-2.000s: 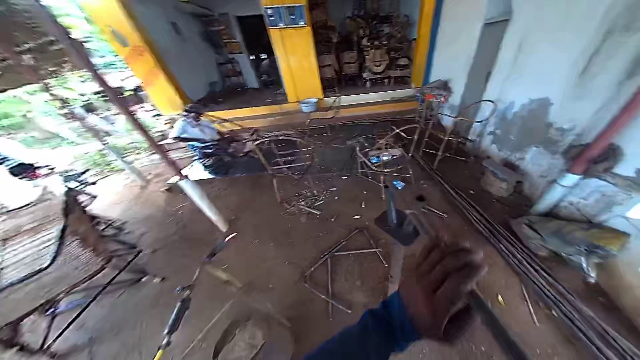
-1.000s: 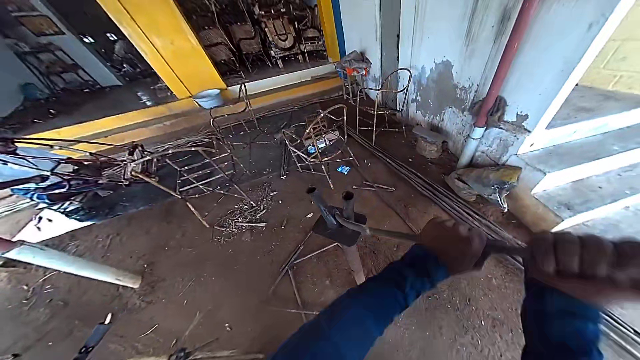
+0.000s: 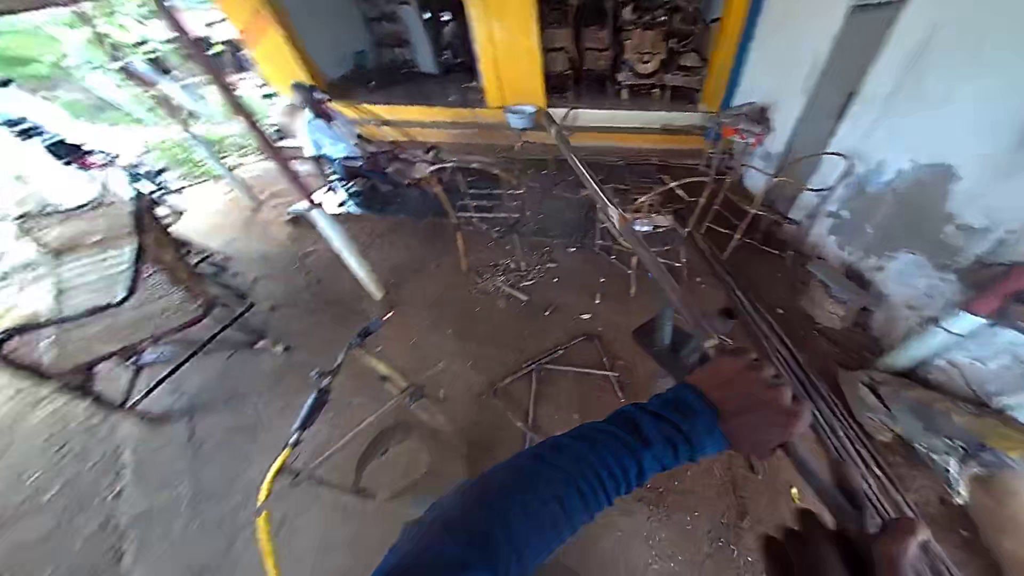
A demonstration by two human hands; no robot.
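A long cane pole [image 3: 612, 212] runs from near the yellow-edged step down to the lower right. My left hand [image 3: 750, 404], at the end of a blue sleeve, is closed around it just past a metal plate [image 3: 670, 346] with upright pegs. Lower right, my right hand [image 3: 856, 544] is on the same pole, blurred and partly cut off by the frame's edge. A gas torch [image 3: 312, 408] with a yellow hose stands to the left. A bent-cane frame [image 3: 560, 370] lies on the ground left of the plate.
A bundle of poles [image 3: 800, 384] lies along the right side. Partly built cane chairs [image 3: 744, 200] stand near the wall. A person [image 3: 328, 144] sits by the step at the back left. A slanted post [image 3: 344, 248] stands at left; cane offcuts [image 3: 516, 276] lie mid-ground.
The pole's far part now stretches away beyond the plate toward the step; one second ago its end was at the pegs. The view has swung left.
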